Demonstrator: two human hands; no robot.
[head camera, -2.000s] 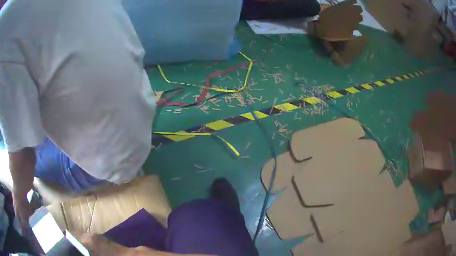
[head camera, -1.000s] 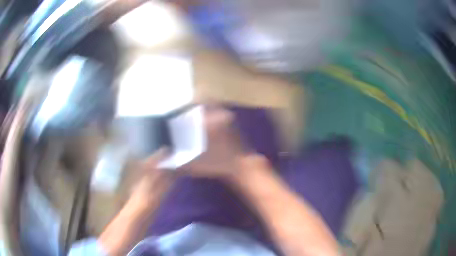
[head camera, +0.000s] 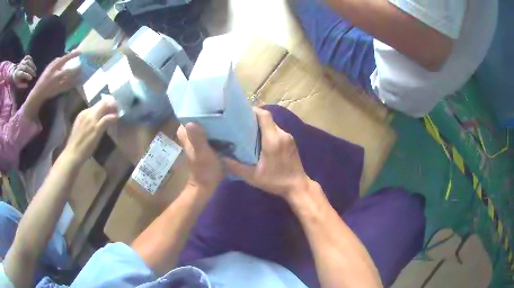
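A pale blue-grey retail box (head camera: 239, 126) with a dark picture on its side is held over the purple-covered lap. Its white lid and side flaps stand open at the far end. My left hand (head camera: 202, 154) grips the near left side of the box. My right hand (head camera: 276, 152) holds its right side, with fingers along the edge and the thumb beneath. The inside of the box is mostly hidden by the flaps, so I cannot tell what it contains.
The brown cardboard mat (head camera: 332, 121) bears a white shipping label (head camera: 156, 163). More retail boxes (head camera: 155, 48) stand at the back left. Other people's hands (head camera: 87, 132) reach in from the left. A person in a white shirt (head camera: 420, 79) sits at the right. Brown blanks (head camera: 451, 264) lie on the green floor.
The view has swung from the floor to the lap and mat. Both hands and the open-flapped box are now clearly visible, where they were blurred a second ago.
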